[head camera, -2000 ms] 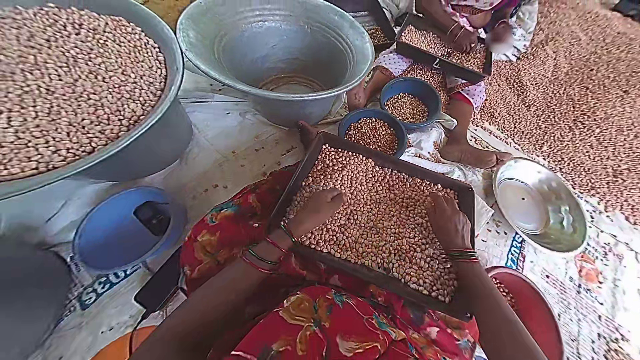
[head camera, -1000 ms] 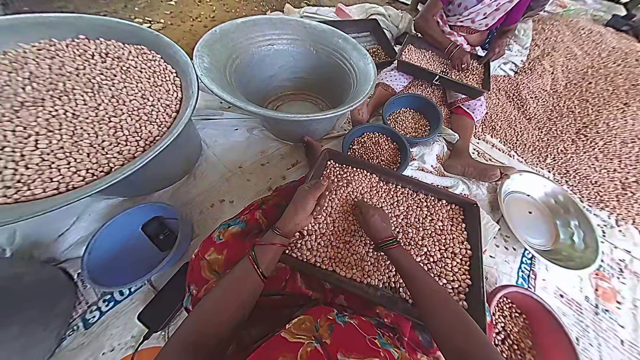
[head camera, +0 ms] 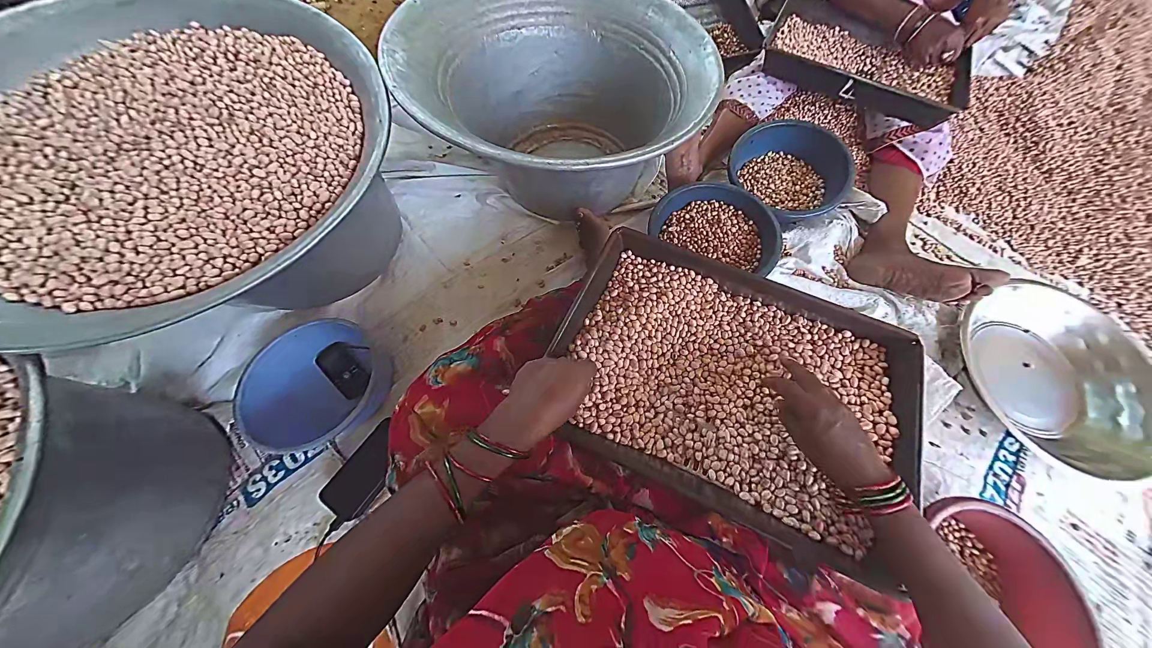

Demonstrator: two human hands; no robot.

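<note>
A dark rectangular tray lies tilted across my lap on red floral cloth, filled with pinkish shelled peanuts. At its left edge is my left hand, with the fingers curled near the rim; whether it grips the rim or some peanuts I cannot tell. Over the right part of the peanuts, my right hand has its fingers extended and touching them. Bangles circle both wrists.
A large metal tub heaped with peanuts stands left, beside a wide metal basin. Blue bowls of peanuts, a steel bowl, a red bowl and a blue basin surround me. Another person sits opposite with a tray.
My right hand has moved from the middle of the peanuts towards the right side of the tray. My left hand has moved down along the tray's left edge.
</note>
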